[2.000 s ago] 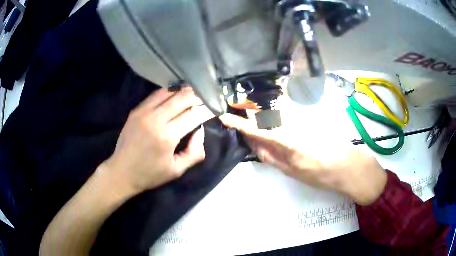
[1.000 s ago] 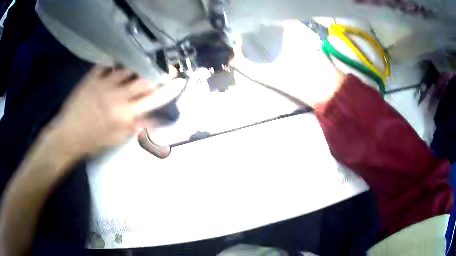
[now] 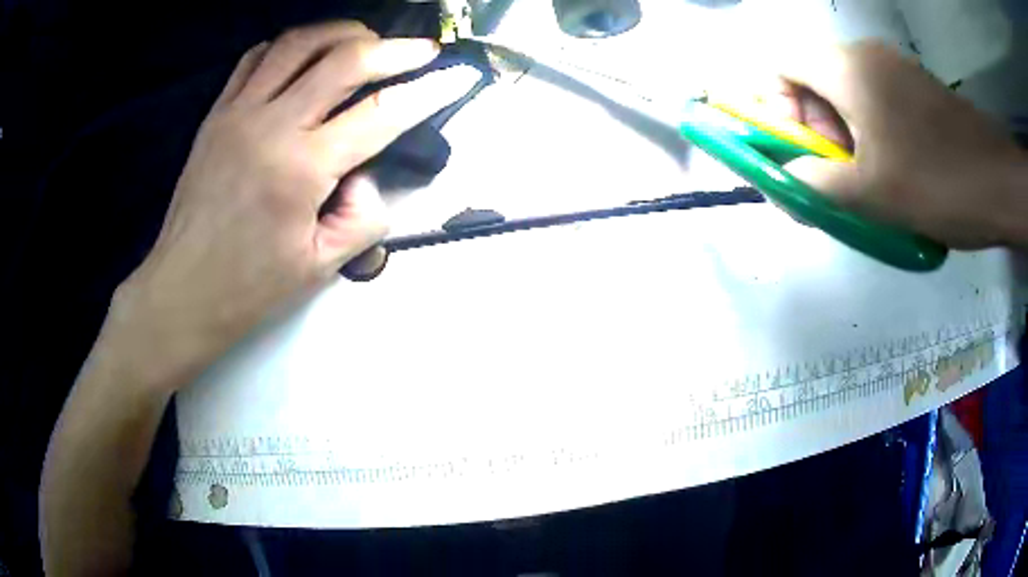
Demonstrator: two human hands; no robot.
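Note:
My left hand (image 3: 259,169) lies at the left with dark cloth (image 3: 411,156) between its fingers and thumb. Its fingertips are at a narrow cloth edge near small metal parts (image 3: 455,20) at the top edge. My right hand (image 3: 902,141) is at the upper right, closed on the scissors (image 3: 767,180) with green and yellow handles. The blades point left towards the cloth by my left fingertips; glare washes out part of them. Whether the tips touch the cloth or a thread, I cannot tell.
The white machine table (image 3: 507,372) has ruler marks along its curved front edge. A dark slot line with a small dark patch (image 3: 473,220) crosses it. Dark cloth (image 3: 79,225) covers the left side. Blue and crumpled pale material (image 3: 958,496) shows at the lower right.
My right hand has left the needle area and taken hold of the scissors, bringing them left. My left hand stays on the cloth. The view has shifted, so most of the machine head is out of it.

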